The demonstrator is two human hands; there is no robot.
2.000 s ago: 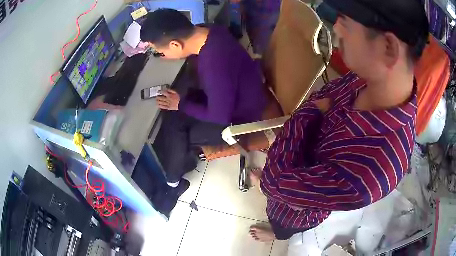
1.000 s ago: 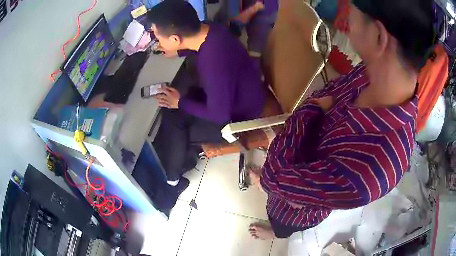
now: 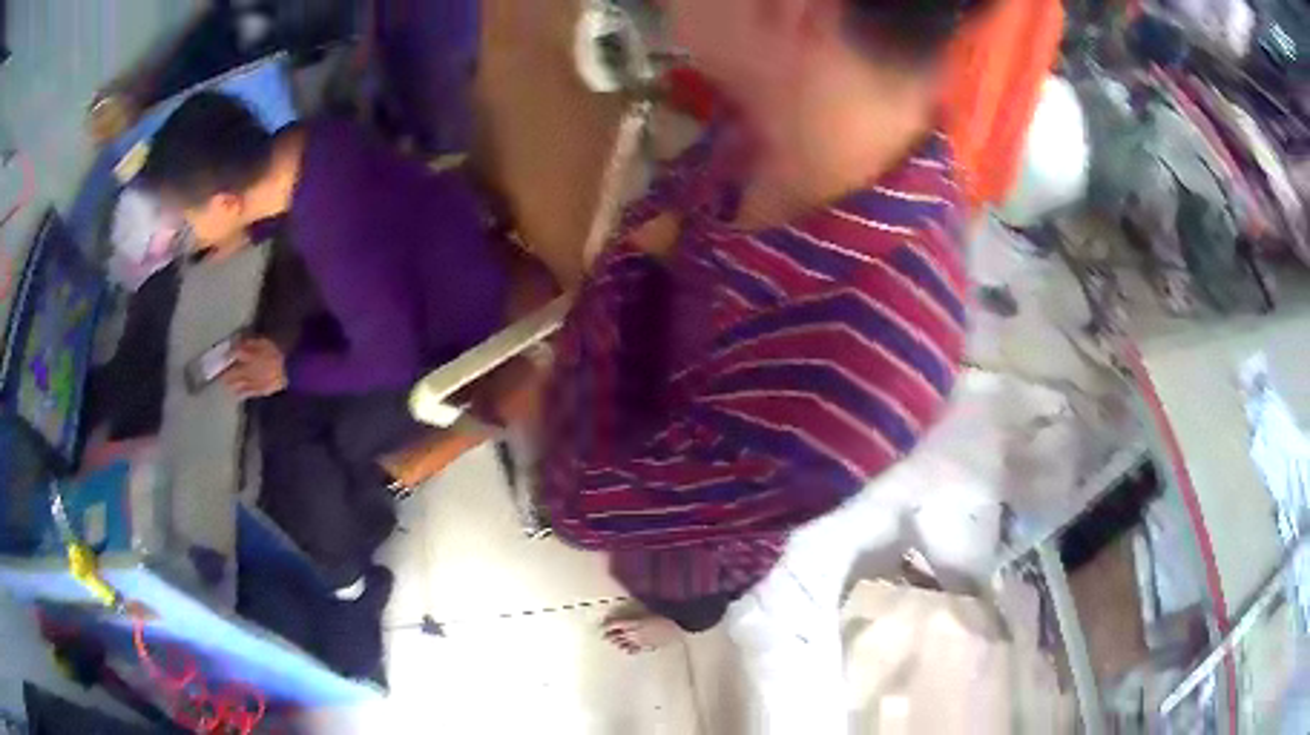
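Note:
Neither of my hands is in the picture. Nearest in front of me stands a person in a striped red and purple top (image 3: 776, 373), arms folded. At the left a seated person in a purple top (image 3: 374, 273) leans over a grey desk (image 3: 208, 309). That person's hand is at a smartphone (image 3: 213, 362) on the desk. A monitor (image 3: 50, 338) with a coloured screen stands at the left edge. The picture is blurred.
A tan swivel chair (image 3: 539, 129) is behind the seated person. A blue desk partition (image 3: 216, 653) with red coiled cord is at lower left. Orange cloth (image 3: 1006, 101) hangs behind the standing person. Metal frames (image 3: 1070, 632) and blurred cloth are at the right, above pale floor tiles (image 3: 496, 574).
The view has swung right, so the desk and both people have shifted left and more of the right side shows. The standing person's arms remain folded.

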